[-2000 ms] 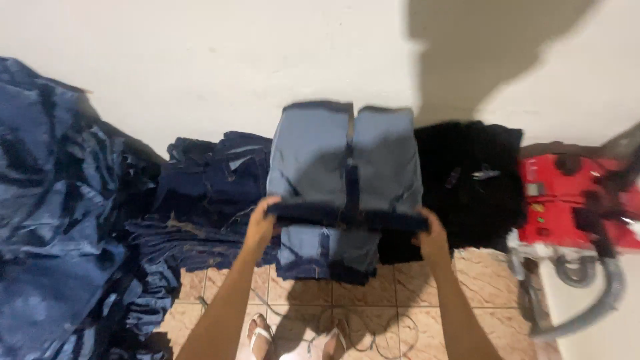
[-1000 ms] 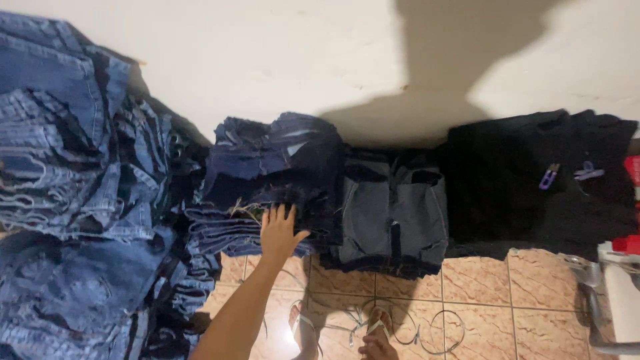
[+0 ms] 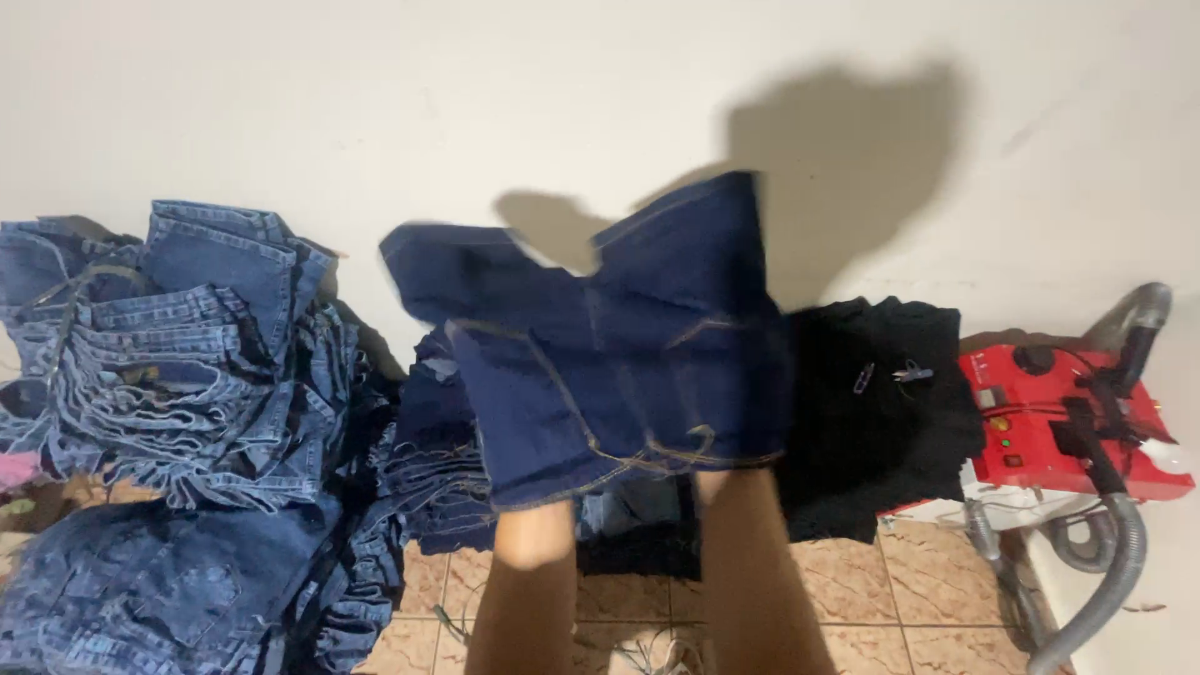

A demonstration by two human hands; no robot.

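Observation:
A dark blue denim garment piece (image 3: pixel 600 366) with tan stitching is spread and raised in front of me, slightly blurred. Both forearms reach up to its lower edge, and my fingers are hidden behind or inside the cloth. My left hand (image 3: pixel 532 534) shows only at the wrist, below the left part of the edge. My right hand (image 3: pixel 739 487) is likewise covered at the right part. Behind the garment lie a stack of dark blue denim (image 3: pixel 436 469) on the left, grey-blue folded denim (image 3: pixel 633 516) below, and black cloth (image 3: pixel 881 450) on the right.
Tied blue jeans pieces (image 3: pixel 187 366) are heaped at the left, above more denim (image 3: pixel 169 581). Small thread snips (image 3: pixel 911 373) and a slim tool (image 3: pixel 864 377) rest on the black cloth. A red machine (image 3: pixel 1059 412) with a grey hose (image 3: pixel 1111 581) stands at right. Tiled floor (image 3: pixel 937 572) lies below; a wall (image 3: pixel 375 112) rises behind.
One second ago a hand lay on the dark blue stack; now both arms hold up a dark blue piece. The grey-blue piece held two seconds ago is no longer raised.

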